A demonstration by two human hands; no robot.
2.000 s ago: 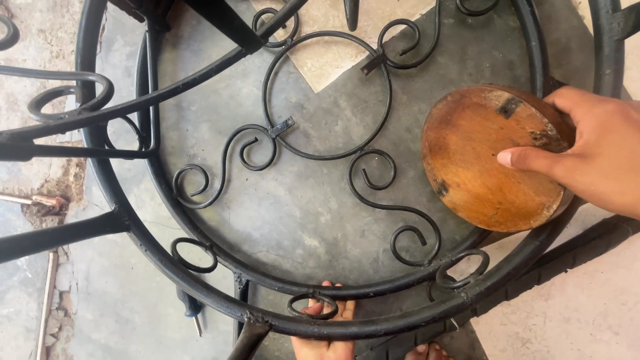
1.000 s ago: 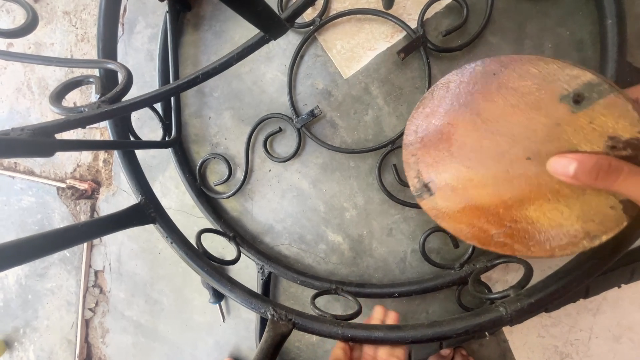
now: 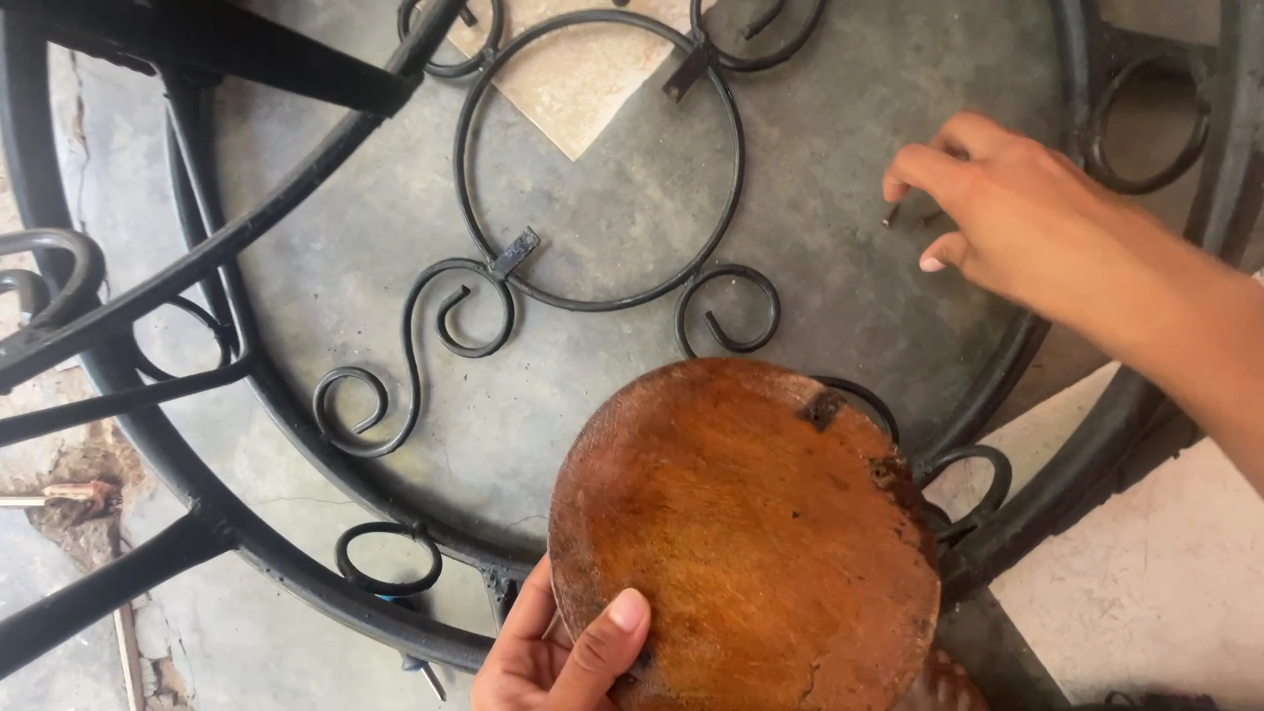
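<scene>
My left hand [image 3: 583, 642] grips the lower left edge of a round wooden disc [image 3: 741, 533], thumb on its face. The disc has dark marks near its right edge and hides part of the black metal frame [image 3: 326, 612] behind it. At the upper right, my right hand [image 3: 948, 207] is over the grey floor inside the frame, fingers curled and thumb apart. What look like small screws [image 3: 890, 216] are at its fingertips; whether a finger touches one is unclear. Left of this hand is the frame's central ring [image 3: 741, 188], with scrolls and small flat metal tabs [image 3: 515, 253].
Black metal bars [image 3: 109, 592] cross the left side. A screwdriver [image 3: 425, 676] with some blue on it lies below the frame's lower rim. Cracked, broken floor [image 3: 89, 494] is at the left. A light tile [image 3: 583, 79] shows through the central ring. Part of a foot [image 3: 953, 681] is at the bottom.
The disc has moved from the right side to the bottom centre and passed from my right hand to my left. My right hand is now near the small screws. The view has shifted closer.
</scene>
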